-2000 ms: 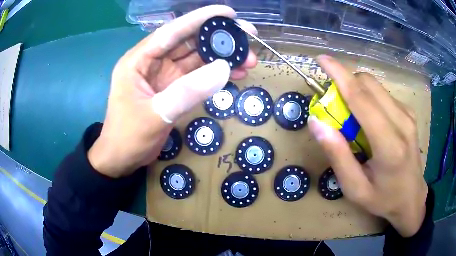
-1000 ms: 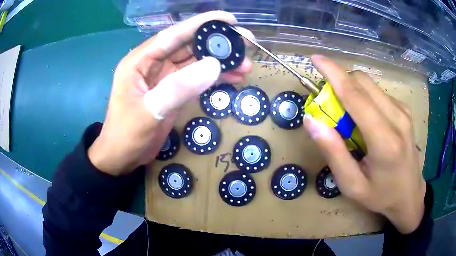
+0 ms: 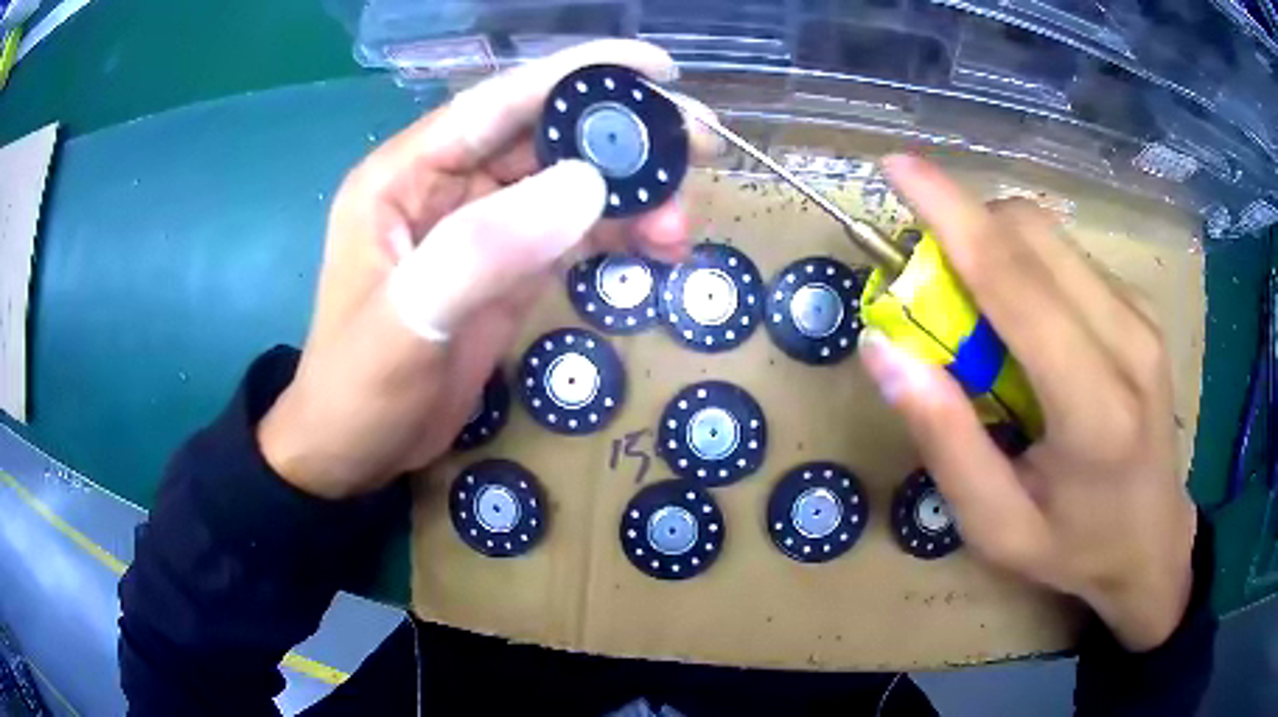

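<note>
My left hand (image 3: 421, 266), with white coverings on the thumb and a finger, holds up a black disc (image 3: 613, 140) by its edge. The disc has a silver-grey centre and a ring of small white dots, and faces me. My right hand (image 3: 1044, 378) grips the yellow handle with a blue band of a deburring tool (image 3: 942, 325). The tool's thin metal shaft reaches up and left to the disc's upper right rim; whether the tip touches is hard to tell. Several similar discs (image 3: 712, 434) lie below on a tan cardboard sheet (image 3: 561, 602).
Clear plastic trays (image 3: 869, 70) lie along the far edge of the cardboard. A green mat (image 3: 182, 252) is under it. A pale board (image 3: 25, 266) is at the far left. Dark-handled tools (image 3: 1252, 420) lie at the far right. Small dark specks are scattered on the cardboard.
The held disc and my left hand are slightly lower and turned a little. My left thumb has shifted slightly left. The tool's shaft still reaches the disc's upper right rim.
</note>
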